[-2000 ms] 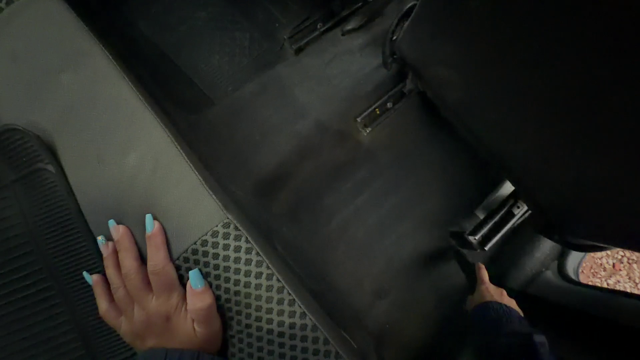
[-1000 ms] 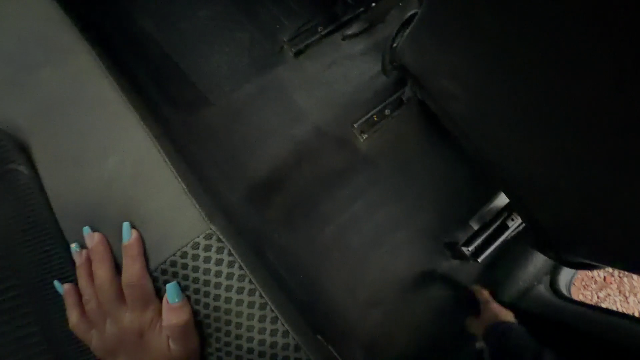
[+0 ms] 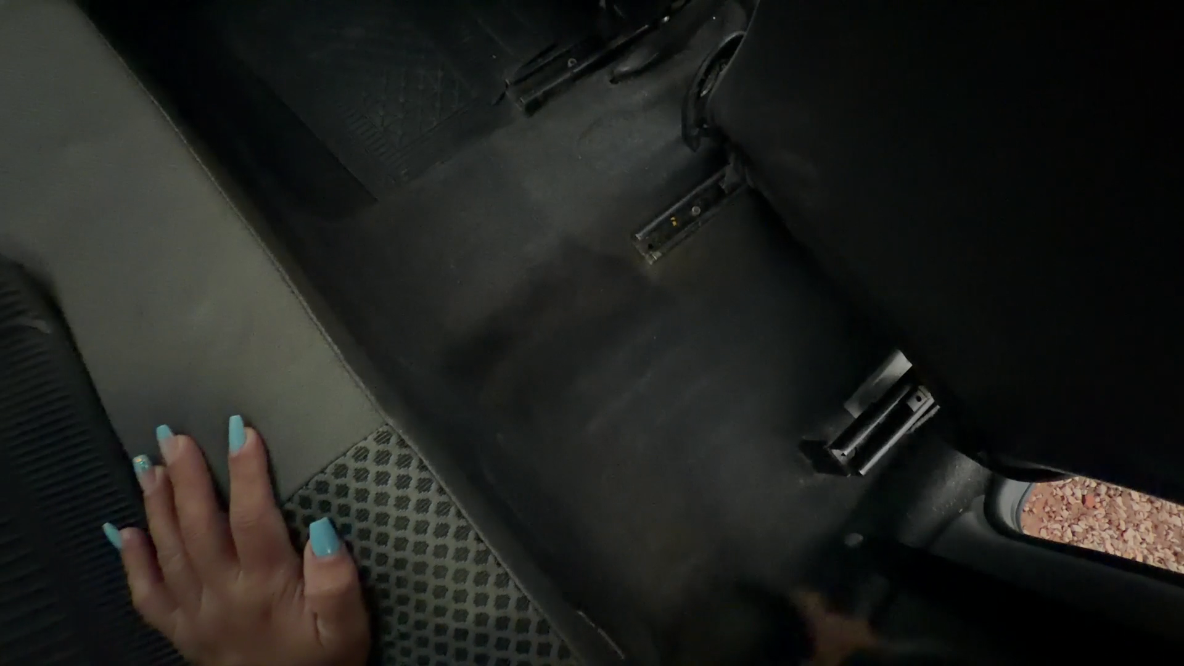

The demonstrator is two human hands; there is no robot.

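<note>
My left hand (image 3: 245,573), with light blue nails, lies palm down with its fingers apart across the edge of a grey car seat (image 3: 185,268) and its honeycomb-patterned fabric panel (image 3: 425,555). Low on the right, my right hand (image 3: 832,629) is a dim blur over the dark car floor (image 3: 592,388); a dark shape is beside it, and whether the hand holds anything cannot be made out. Above that hand, a metal seat rail end (image 3: 879,430) sticks out from under the dark front seat.
The dark front seat (image 3: 971,213) fills the upper right. A second seat rail (image 3: 689,217) and another (image 3: 592,60) lie further up the floor. A ribbed black mat (image 3: 46,444) is at the left edge. Gravel (image 3: 1101,518) shows past the door sill at right.
My right hand has moved down and away from the lower seat rail end, where it was two seconds ago. My left hand remains flat on the seat.
</note>
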